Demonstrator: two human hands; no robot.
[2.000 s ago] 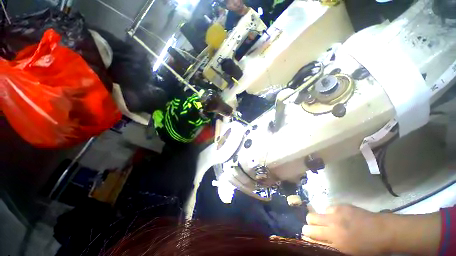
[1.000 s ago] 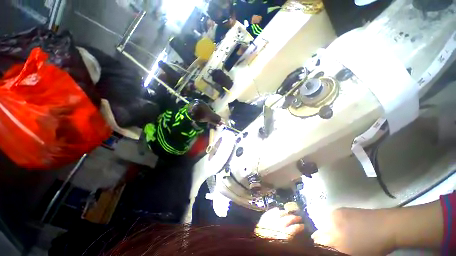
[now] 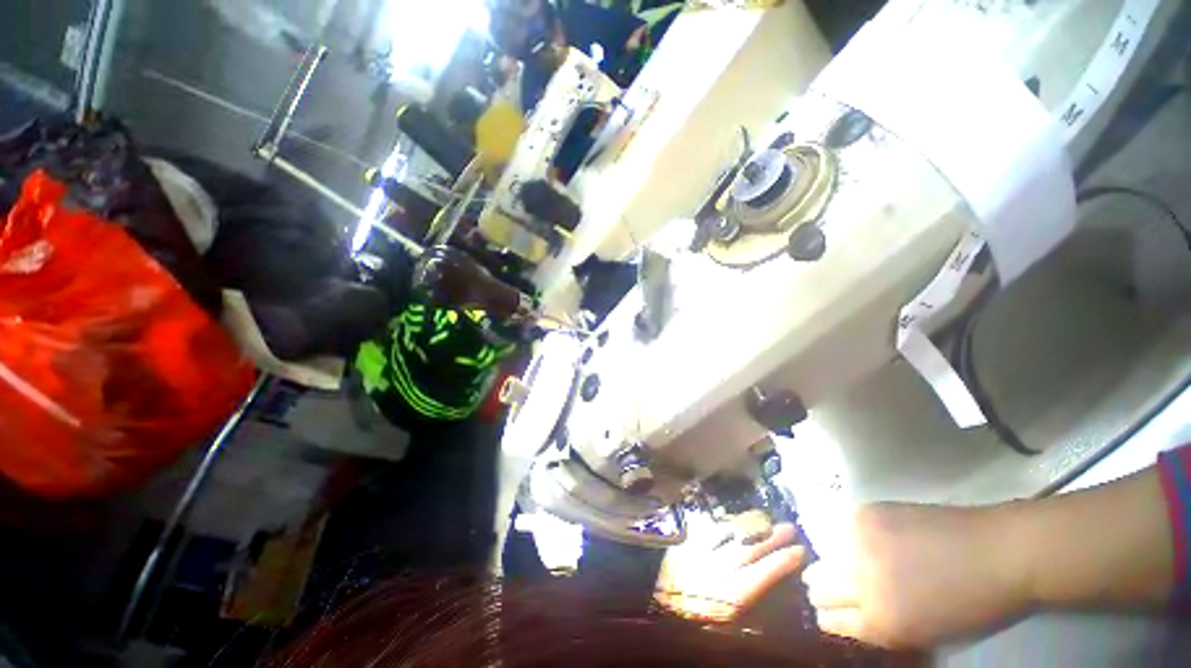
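The cream-white head of the sewing machine (image 3: 771, 326) runs across the right half of the view. My right hand (image 3: 901, 574) is at the needle end, its fingers bent and overexposed by the lamp glare. My left hand (image 3: 726, 569) is just left of it, fingertips close to the needle area, its lower part hidden behind hair. Dark cloth (image 3: 562, 611) lies below and beside the left hand. Glare and hair hide the needle and whether the fingers grip the cloth.
A red-orange plastic bag (image 3: 105, 339) hangs at the left, with black bags behind it. Black-and-neon-green garments (image 3: 438, 363) lie left of the machine. A measuring tape (image 3: 943, 372) hangs from the head. Another machine (image 3: 555, 137) and part of a person (image 3: 523, 29) are behind.
My left hand was not visible two seconds ago and now shows beside the right hand. My right hand stays near the needle end. The view has shifted, moving the machine left in the picture.
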